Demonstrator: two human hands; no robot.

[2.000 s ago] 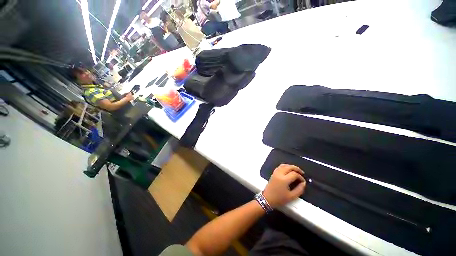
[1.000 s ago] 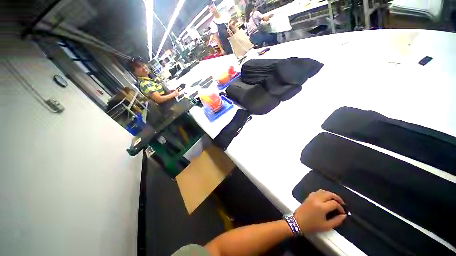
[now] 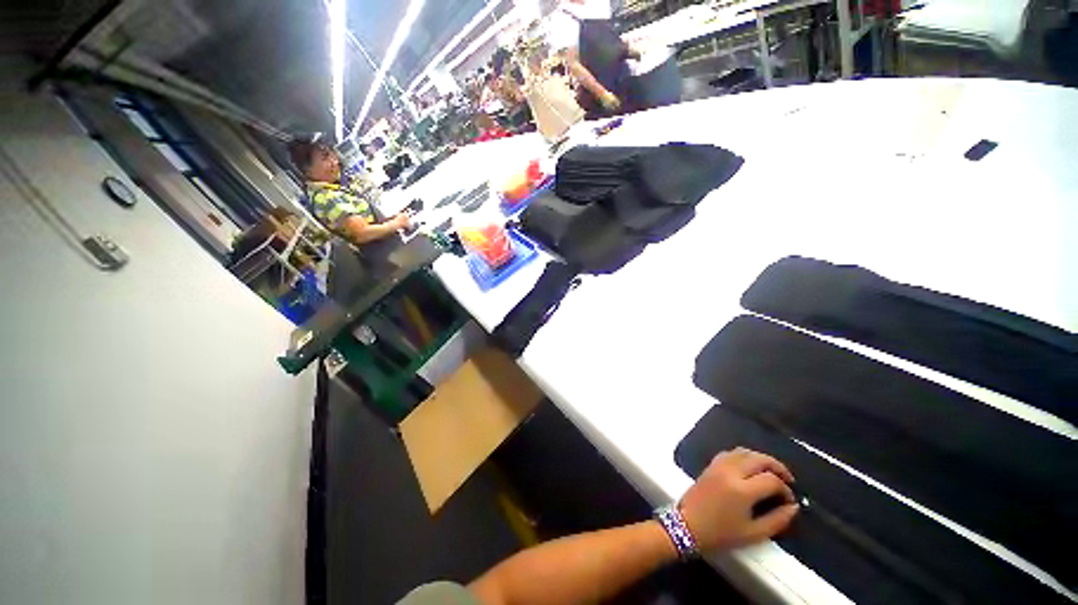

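Three long black fabric panels lie side by side on the white table [image 3: 638, 355], running out at the right edge. My left hand [image 3: 739, 499] rests on the nearest panel [image 3: 869, 520], close to its rounded left end, fingers curled down. A tiny pale spot shows at my fingertips; whether I pinch it is unclear. A faint line runs along the panel from there. The middle panel [image 3: 875, 396] and the far panel [image 3: 922, 319] lie beyond, untouched. My right hand is not in the picture.
A pile of black panels [image 3: 627, 201] lies at the left side. Near it are blue trays [image 3: 502, 270] with red-orange contents and a narrow black piece [image 3: 534, 310] at the table edge. A small black tab [image 3: 980, 150] lies at the far side. People [image 3: 349, 207] are farther back.
The view has swung left since the first frame, so the table sits farther right and more wall shows. My left hand stays near the nearest panel's end. A person at the back has moved.
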